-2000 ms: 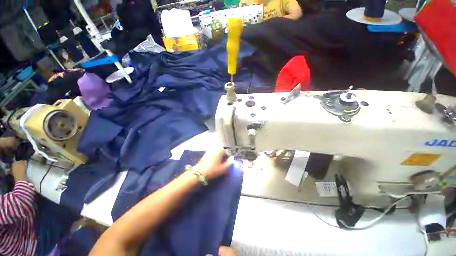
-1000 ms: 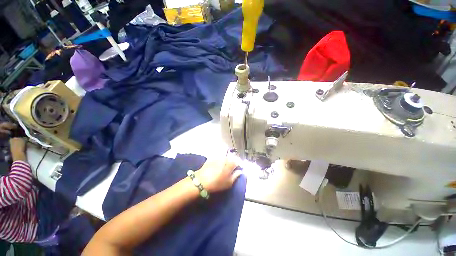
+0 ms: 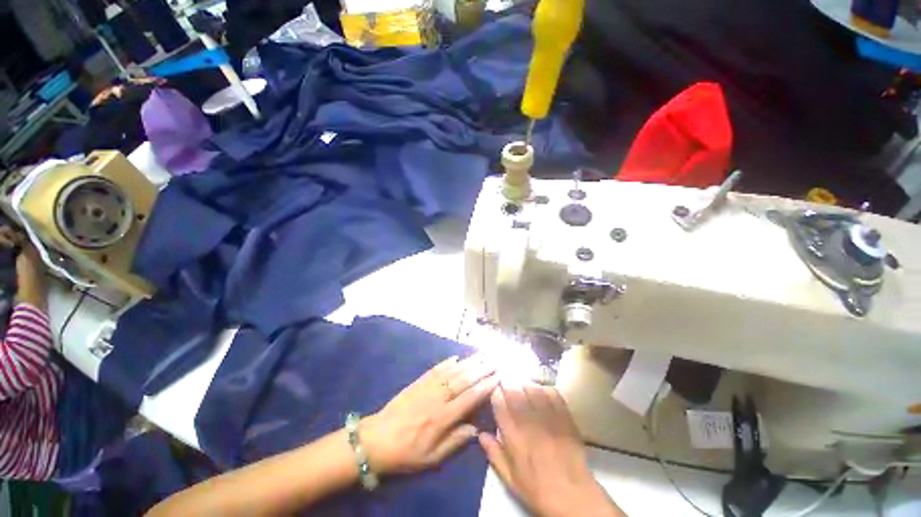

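A navy cloth panel (image 3: 288, 379) lies on the white table, reaching under the lit needle end of the cream sewing machine (image 3: 656, 252). My left hand (image 3: 429, 414), with a bead bracelet, lies palm down on the panel, fingertips at the glare near the needle. My right hand (image 3: 535, 439) lies flat beside it, fingers pointing to the same spot, thumb near the left hand. Both hands press on the cloth, fingers together. The glare hides the needle, the presser foot and the cloth edge there.
More navy cloth (image 3: 293, 232) is heaped behind and left. A beige machine (image 3: 96, 212) and a person's striped sleeve (image 3: 25, 348) are at left. Black snips (image 3: 745, 464) stand by the machine bed. A yellow-handled screwdriver (image 3: 550, 61) and red cloth (image 3: 687, 136) are behind the arm.
My right hand, only partly seen at the bottom edge two seconds ago, has come up beside my left. My left hand's fingers now lie flatter. The view has shifted, with the machine now further right.
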